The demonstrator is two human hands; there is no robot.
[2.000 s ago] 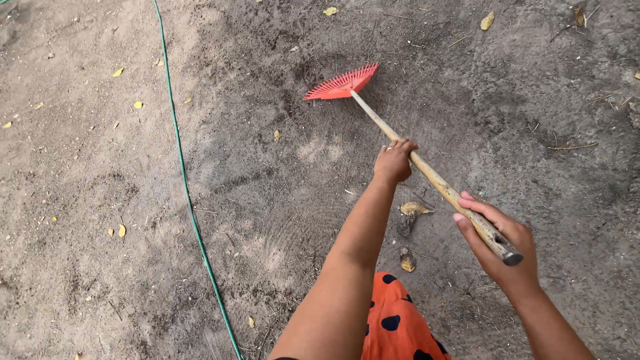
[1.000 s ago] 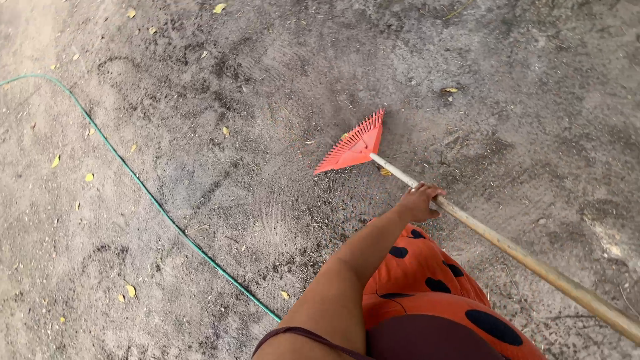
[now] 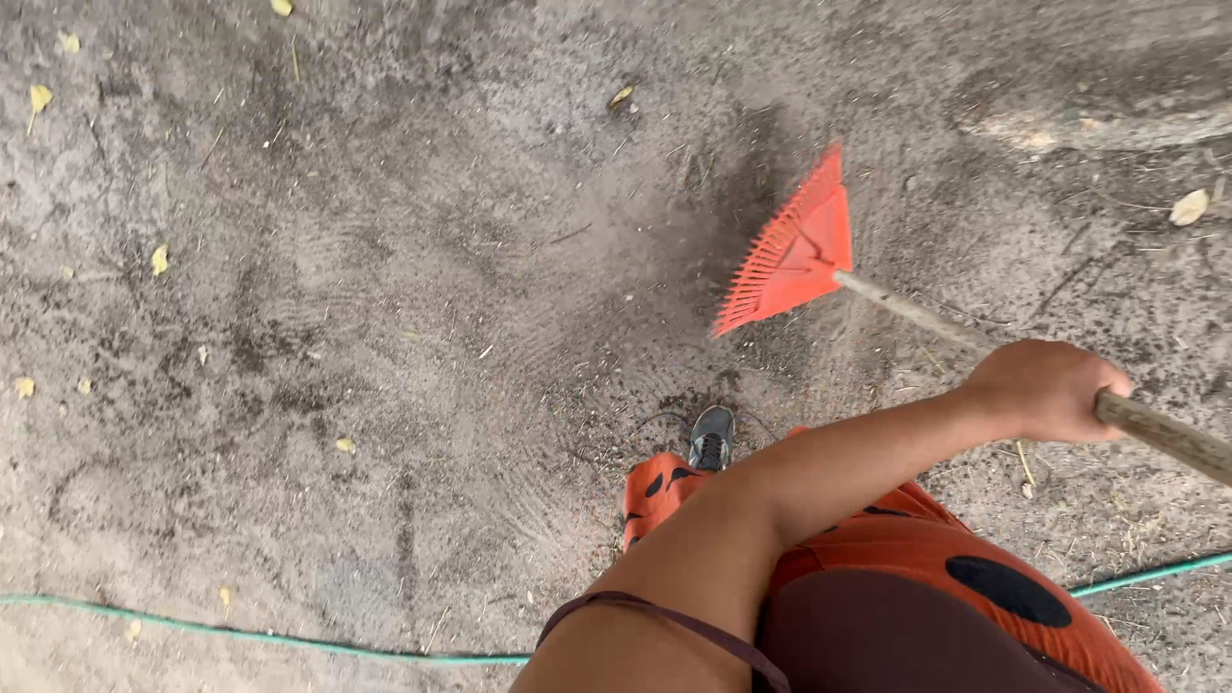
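My left hand (image 3: 1047, 391) is closed around the wooden handle (image 3: 914, 310) of a leaf rake, roughly midway along the part that shows. The rake's red plastic fan head (image 3: 804, 252) is up and left of the hand, over the bare ground, its tines pointing to the left and slightly blurred. Beyond the hand the handle runs out of the right edge. My right hand is out of view.
A green hose (image 3: 289, 639) crosses the ground at the bottom and passes behind my body. My shoe (image 3: 712, 438) is below the rake head. Yellow leaves (image 3: 160, 259) are scattered about; a pale root-like ridge (image 3: 1107, 130) is at upper right.
The view has turned a lot. My left hand keeps its hold on the handle. My right hand, on the handle's end two seconds ago, has left the view. A shoe has come into sight.
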